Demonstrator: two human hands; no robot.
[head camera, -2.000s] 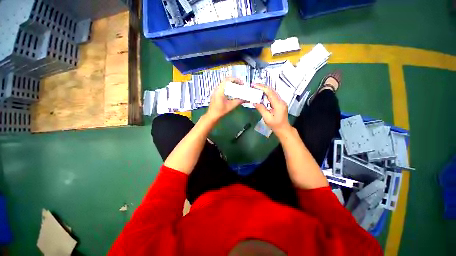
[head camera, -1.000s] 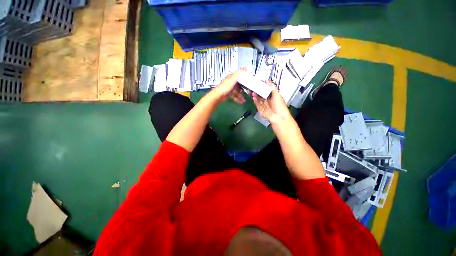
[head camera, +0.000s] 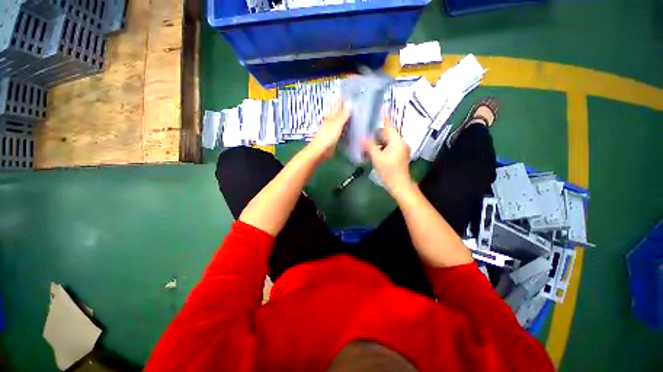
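A pale grey sheet-metal part (head camera: 366, 105), blurred by motion, is held upright between my hands above the floor. My left hand (head camera: 333, 129) is on its left edge. My right hand (head camera: 390, 154) grips its lower right side. A row of similar parts (head camera: 305, 109) leans in an overlapping line on the floor behind my hands. More parts (head camera: 454, 87) lie in a loose pile at the row's right end.
A blue tote (head camera: 320, 36) stands beyond the row. A blue bin (head camera: 539, 323) of loose parts is beside my right leg. A wooden pallet (head camera: 109, 123) with stacks (head camera: 62, 43) is at left. A dark pen-like tool (head camera: 349, 180) and cardboard (head camera: 70, 328) lie on the floor.
The part in my hands has turned from a narrow side view to its broad face, now upright and blurred. My hands have shifted around it. The head view has tilted up slightly since one second ago.
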